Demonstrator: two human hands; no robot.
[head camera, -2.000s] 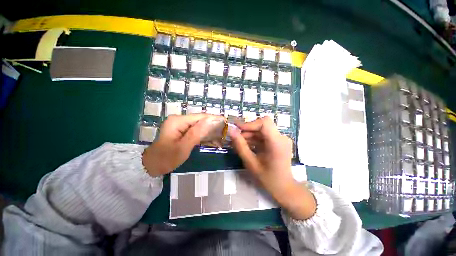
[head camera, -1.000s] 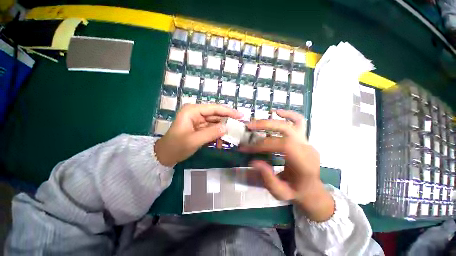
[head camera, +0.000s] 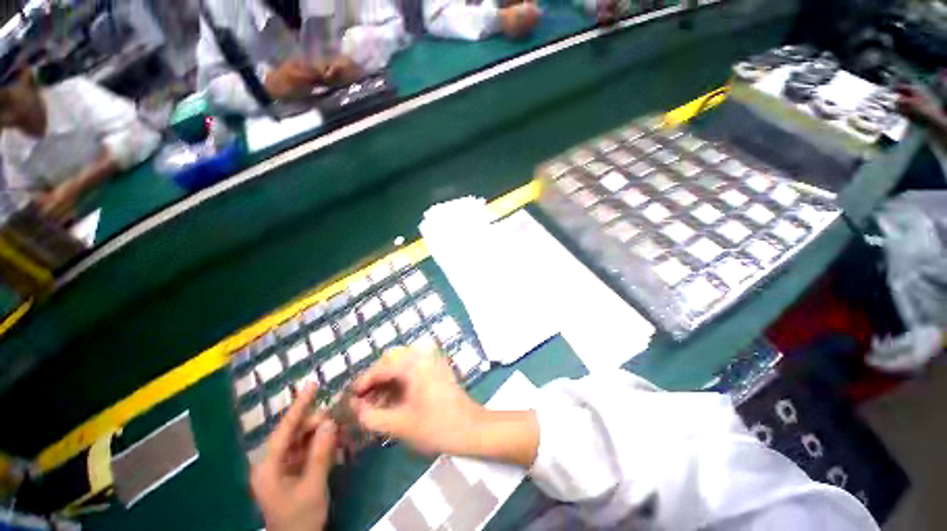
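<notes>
My left hand (head camera: 296, 465) is at the lower left over the near edge of the clear tray (head camera: 249, 441). A small, blurred pale-grey block, apparently a battery cell (head camera: 334, 411), shows at its fingertips. My right hand (head camera: 421, 402) is just right of it, with thumb and fingertips bent together beside the block. Whether the right fingers hold anything is hidden by blur. The tray's pockets hold rows of silver-white cells. The pad sheet (head camera: 454, 496), a white strip with grey blocks, lies partly under my right forearm.
White liner pile (head camera: 509, 280) lies right of the tray. The stack of filled clear trays (head camera: 675, 213) is farther right. A spare grey sheet (head camera: 156, 456) and a curled yellow strip (head camera: 101, 467) lie at left. People in white smocks sit opposite, beyond the green belt (head camera: 312, 207); another person is at right.
The view has swung right and up, bringing in people opposite and the tray stack's top. My right hand's fingers, spread one second ago, are now bent together close to my left fingertips.
</notes>
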